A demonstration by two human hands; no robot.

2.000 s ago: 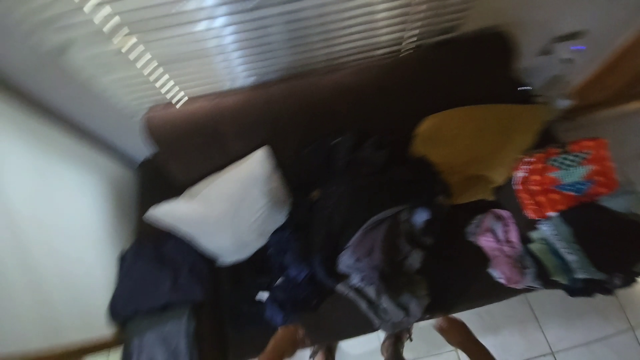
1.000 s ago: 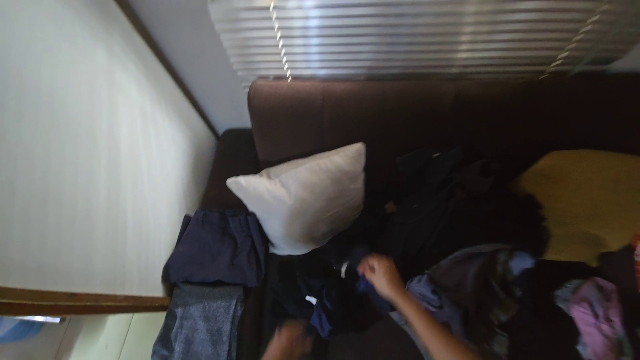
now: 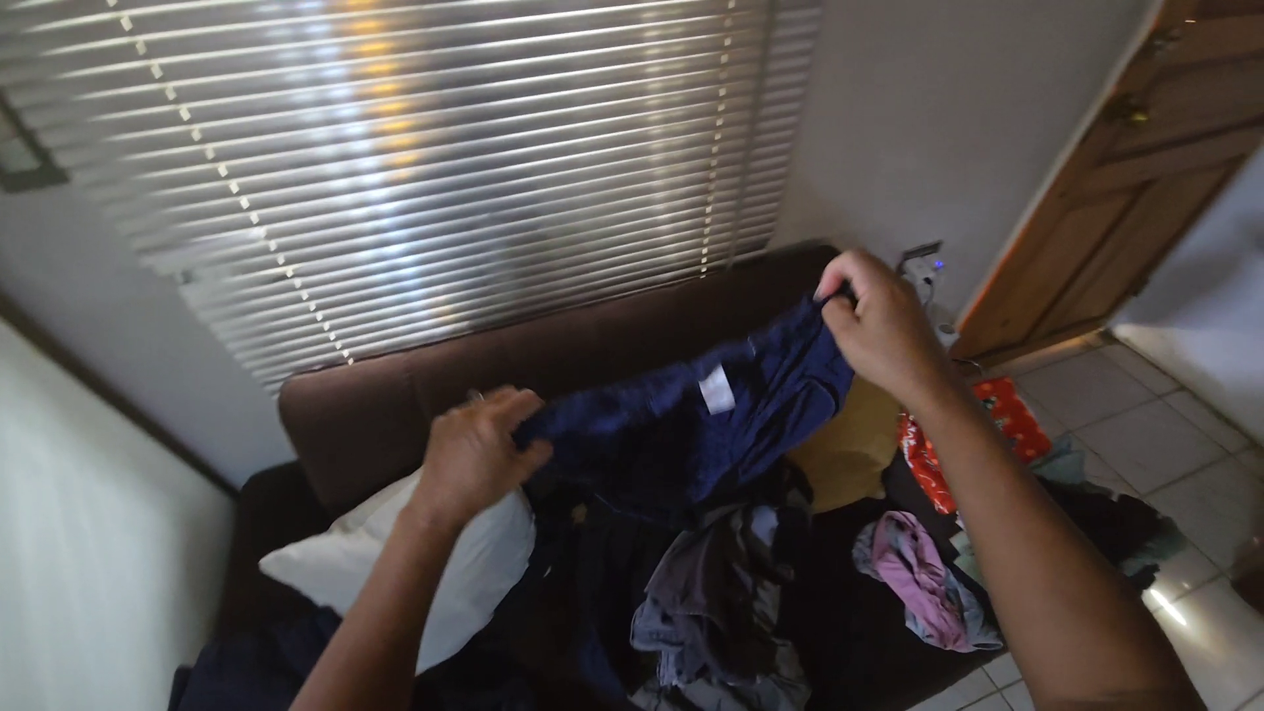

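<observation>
A navy blue garment [image 3: 681, 425] with a white tag inside its waistband hangs stretched between my two hands above the sofa. My left hand [image 3: 481, 456] grips its left end, and my right hand [image 3: 874, 321] pinches the right end, held higher. Below it lie a heap of grey and dark clothes [image 3: 706, 602] and a white pillow [image 3: 484, 563], which my left forearm partly covers. A pink and grey garment [image 3: 918, 583] rests to the right of the heap.
The dark brown sofa [image 3: 395, 395] stands under a window with blinds [image 3: 553, 158]. A mustard cushion [image 3: 849, 444], a red patterned cloth item [image 3: 1012, 420] and dark clothes [image 3: 1106, 523] are at the right. Beyond are a tiled floor [image 3: 1145, 425] and a wooden door [image 3: 1096, 188].
One second ago my hands were low over the dark clothes near the pillow. Now they are raised and apart, with the navy garment spread between them. The view has swung to the right.
</observation>
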